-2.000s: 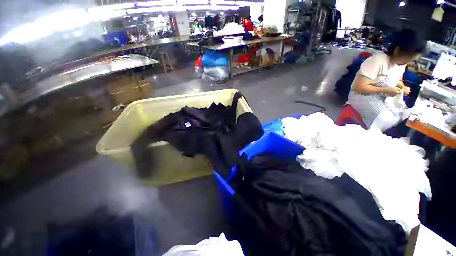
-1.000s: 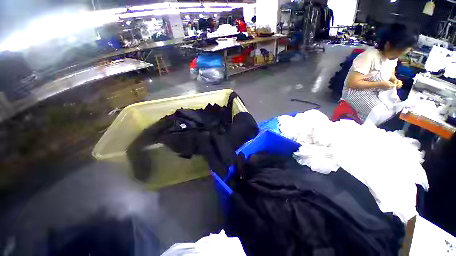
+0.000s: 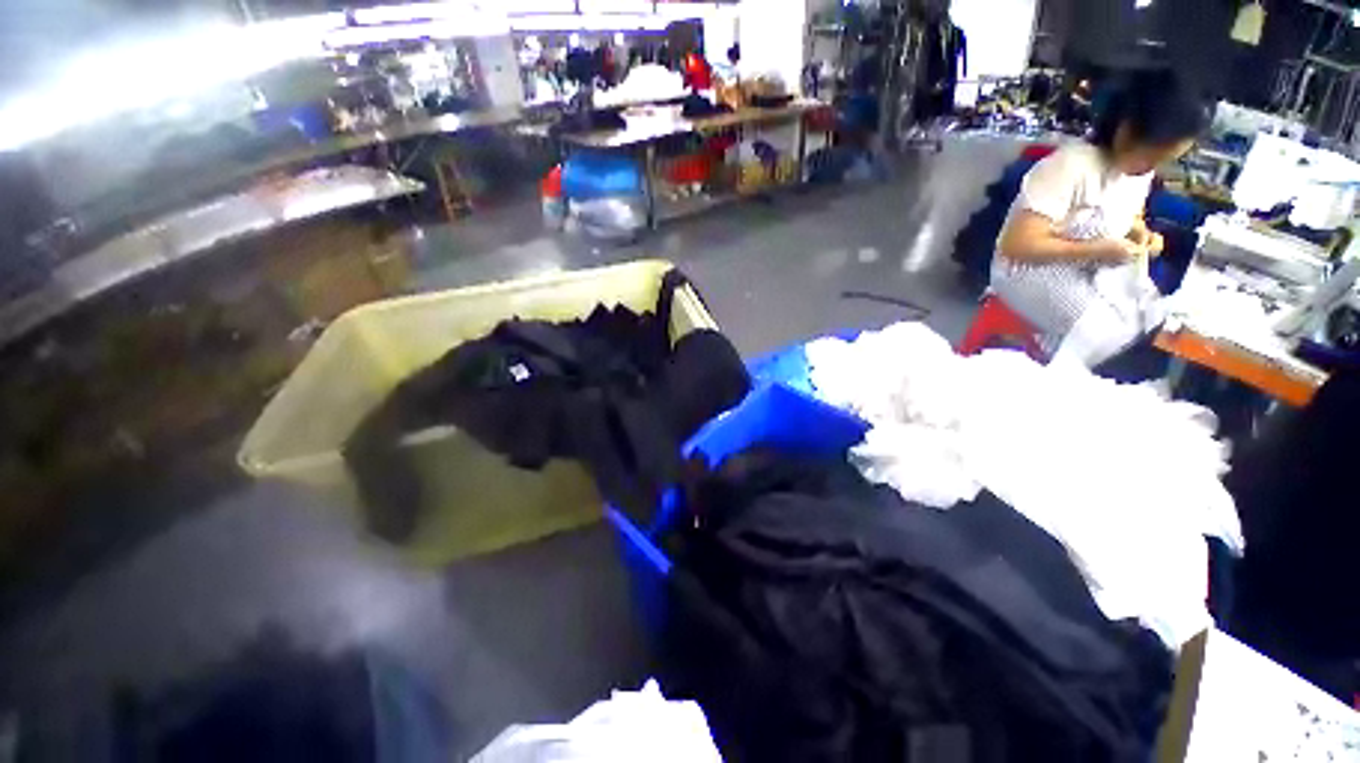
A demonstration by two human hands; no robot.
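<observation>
Neither of my hands is in the picture. Nearest in front of me, a heap of black garments (image 3: 895, 611) lies in and over a blue bin (image 3: 641, 574). A heap of white fabric pieces (image 3: 1029, 447) lies beside and behind it. A cream bin (image 3: 336, 373) stands to the left with more black garments (image 3: 582, 391) hanging over its rim; a small white label shows on them. Another piece of white fabric (image 3: 612, 733) is cut off by the bottom edge.
A seated person (image 3: 1066, 246) handles white cloth at a sewing station (image 3: 1245, 336) on the right. A white table corner (image 3: 1283, 708) is at the lower right. Long work tables (image 3: 679, 127) stand behind, with wrapped bundles (image 3: 600, 194) on the floor. The left side is blurred.
The whole view has shifted, so the bins, garments and seated person appear slightly further left. More of the sewing station at right shows. The bins and garments have not visibly moved.
</observation>
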